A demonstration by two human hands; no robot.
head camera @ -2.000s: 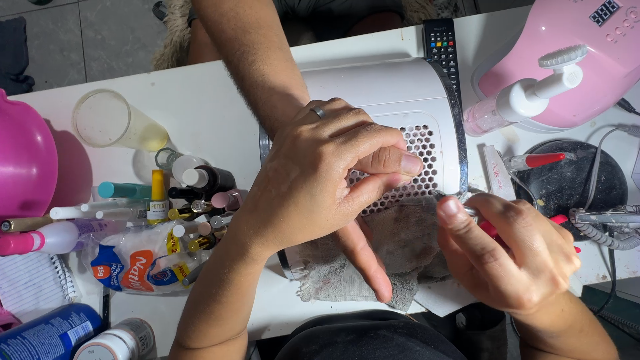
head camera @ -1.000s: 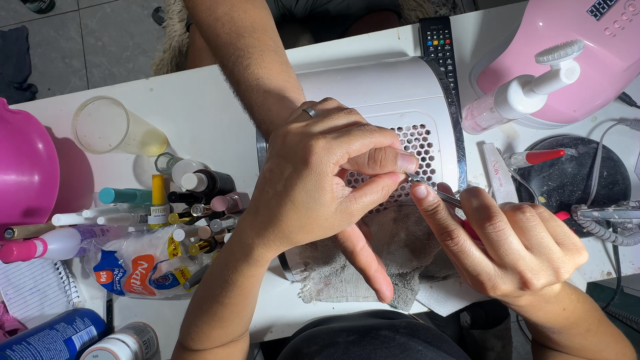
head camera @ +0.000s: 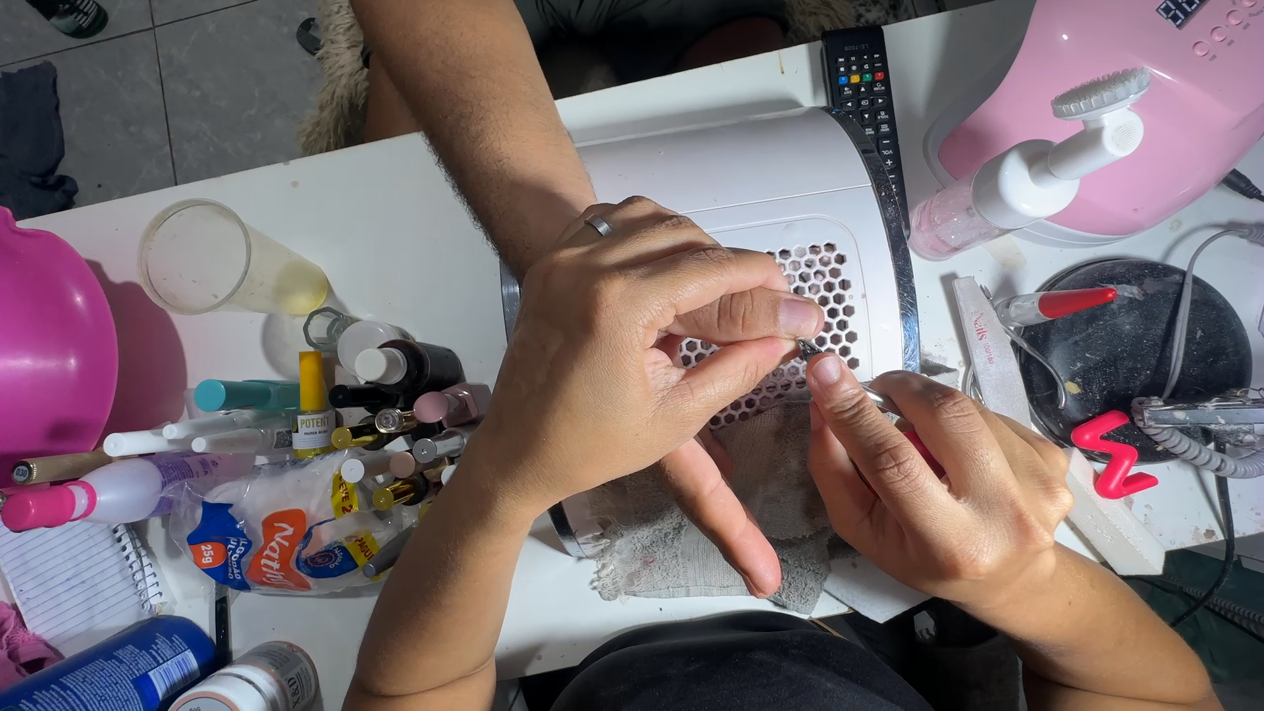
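Observation:
My left hand (head camera: pixel 612 336), with a ring on one finger, grips a finger of another person's hand (head camera: pixel 726 513), whose forearm comes in from the top. My right hand (head camera: pixel 938 474) holds a slim metal nipper-like tool (head camera: pixel 874 397), its tip at the gripped fingertip. The tool's handles are mostly hidden by my fingers. Both hands are over a white nail dust collector (head camera: pixel 731 178) with a honeycomb grille (head camera: pixel 834 286). A grey cloth (head camera: pixel 662 553) lies on the near side of the collector, partly under the other person's hand.
Nail polish bottles (head camera: pixel 311 410), a cotton bag (head camera: pixel 276 533) and a plastic cup (head camera: pixel 197 259) are on the left. To the right are a remote control (head camera: pixel 864 94), a pump bottle (head camera: pixel 1007 188), a pink nail lamp (head camera: pixel 1106 59), a nail file (head camera: pixel 987 346) and a black round base (head camera: pixel 1185 306).
Two seconds ago my right hand was slightly lower, with the tool away from the fingertip; one second ago it had risen to it. My left hand keeps its hold on the other person's finger.

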